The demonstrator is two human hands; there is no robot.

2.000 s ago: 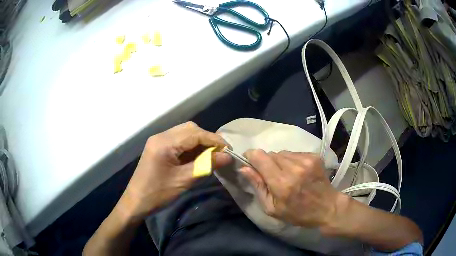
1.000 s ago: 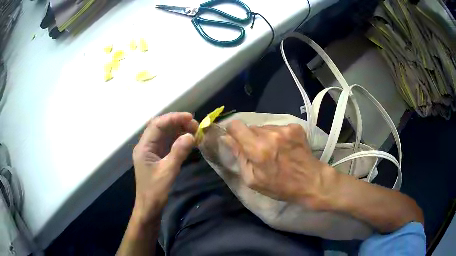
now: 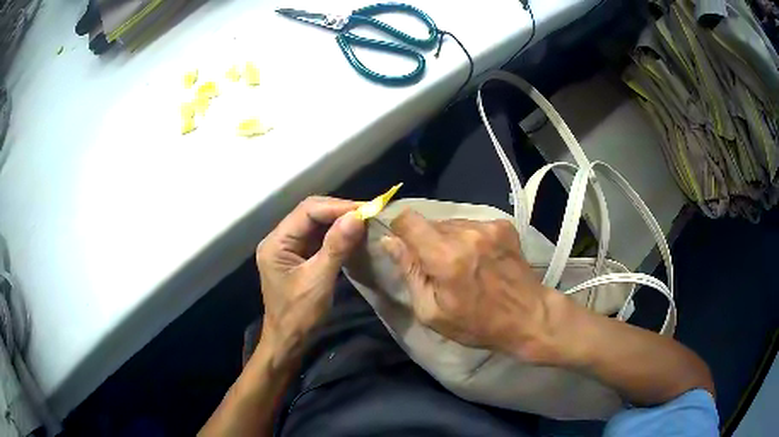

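Observation:
A beige tote bag (image 3: 461, 363) lies over my dark-clothed lap, its long looped straps (image 3: 574, 213) spread to the right. A yellow binding tape tail (image 3: 377, 203) sticks up from the bag's upper left corner. My left hand (image 3: 312, 247) pinches the base of the tail between thumb and index finger. My right hand (image 3: 478, 282) is closed at the bag's edge just right of the tail. A thin dark line shows between its fingertips and the tail; whether this is a tool tip or part of the bag I cannot tell.
Green-handled scissors (image 3: 384, 43) with a black cord lie on the white table (image 3: 111, 222). Several yellow tape offcuts (image 3: 205, 90) lie left of them. Stacked bags (image 3: 141, 21) sit at the table's top left. More bags (image 3: 705, 111) are heaped at the right.
Since one second ago, my left thumb and index finger have closed on the tail's base, and the tail leans more to the right. Two seconds ago the tail hung down by my left hand.

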